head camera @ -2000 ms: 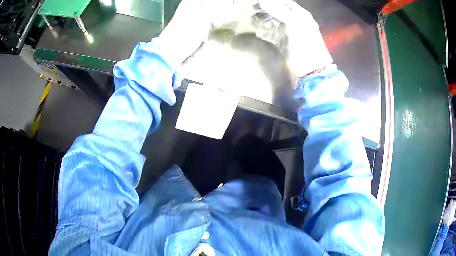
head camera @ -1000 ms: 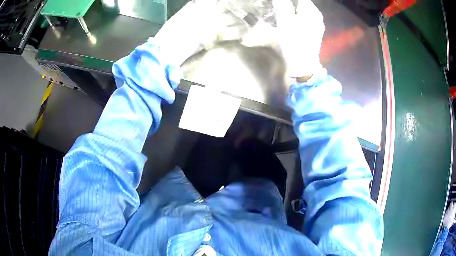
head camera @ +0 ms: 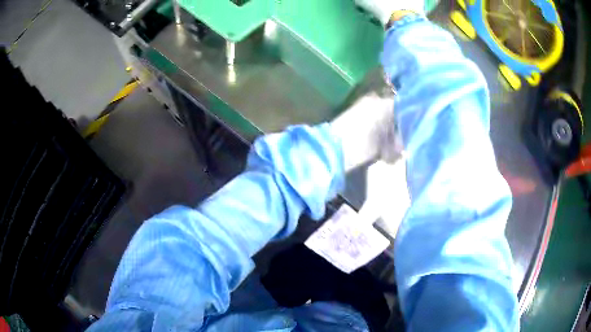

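My left hand [head camera: 368, 128], in a white glove, is blurred over the steel bench and partly hidden behind my right sleeve; whether it holds anything cannot be seen. My right hand [head camera: 391, 6], also white-gloved, reaches to the top edge of the picture beside the green fixtures. It is mostly cut off, so its fingers cannot be read. A white paper sheet [head camera: 348, 240] with faint print hangs over the bench's near edge. No clear plastic bag can be made out.
Green fixtures [head camera: 227, 18] stand on the bench at the upper left, one on metal legs. A yellow-and-blue wheel toy [head camera: 518, 32] and a black round device [head camera: 558, 130] are at the upper right. Black ribbed trays [head camera: 48, 188] stand at left.
The view has swung, bringing in more of the fixtures and the wheel toy. My hands have parted; the right reaches far forward across the left. The see-through plastic item seen in them is out of sight.
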